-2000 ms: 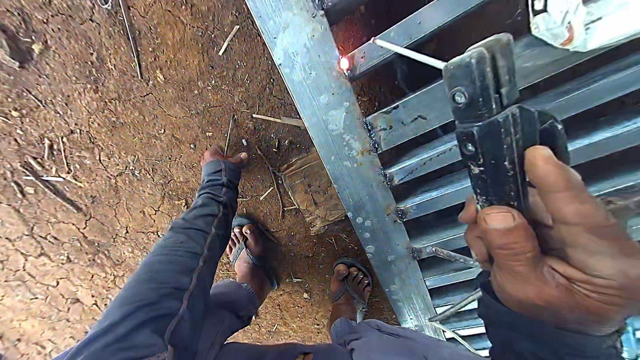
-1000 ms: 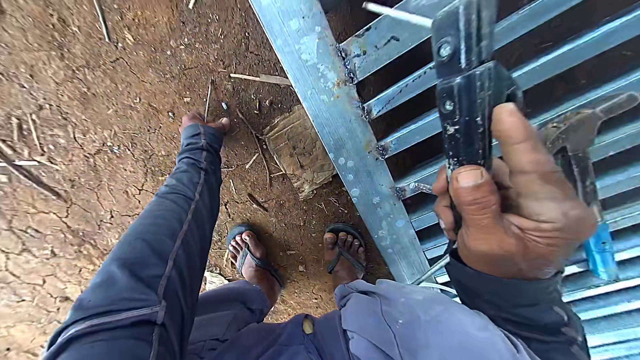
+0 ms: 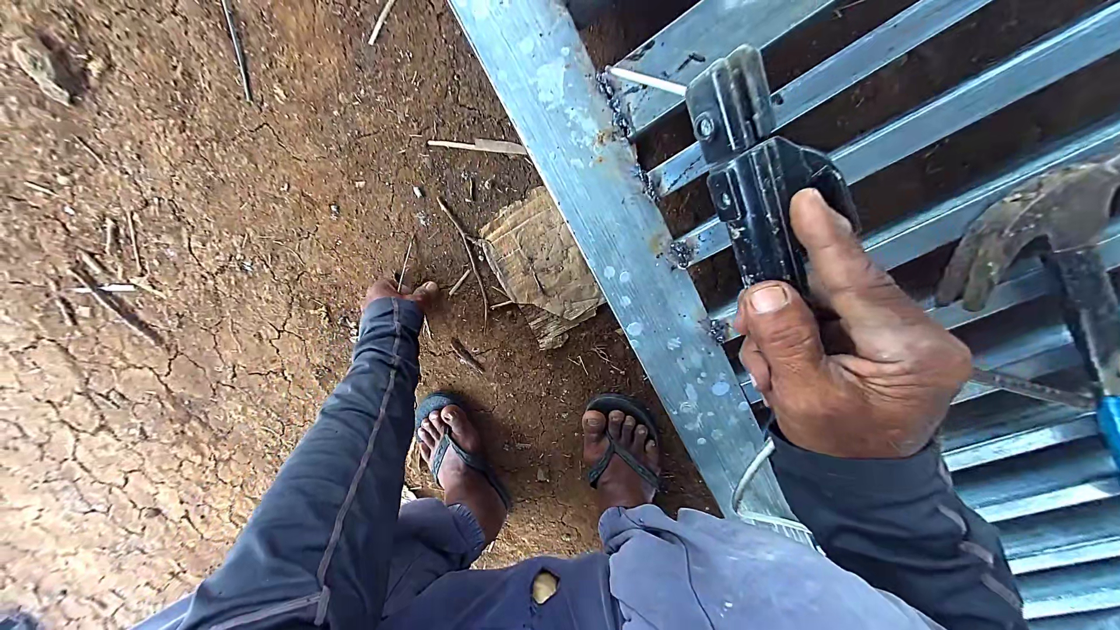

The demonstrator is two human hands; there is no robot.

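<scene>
My right hand (image 3: pixel 857 350) is wrapped round a black welding electrode holder (image 3: pixel 752 175). A short, pale welding electrode (image 3: pixel 647 80) sticks out of its jaws to the left, its tip at the weld between a slat and the side rail (image 3: pixel 630 254) of a galvanized steel frame. Dark weld beads (image 3: pixel 681 254) line the joints along that rail. My left hand (image 3: pixel 401 290) hangs low over the soil at the end of a dark sleeve, with a thin stick or wire beside its fingers; whether it holds this I cannot tell.
A claw hammer (image 3: pixel 1041 219) with a blue grip lies on the metal slats (image 3: pixel 936 96) at the right. A pale cable (image 3: pixel 752 477) crosses the frame's lower end. My sandalled feet stand on cracked soil (image 3: pixel 175 350), near a flat brown piece (image 3: pixel 542 254) and scattered twigs.
Two seconds ago an arc glowed at the electrode's tip; no glow shows now. One second ago the tip was away from the rail's weld seam; my right hand has brought it back there.
</scene>
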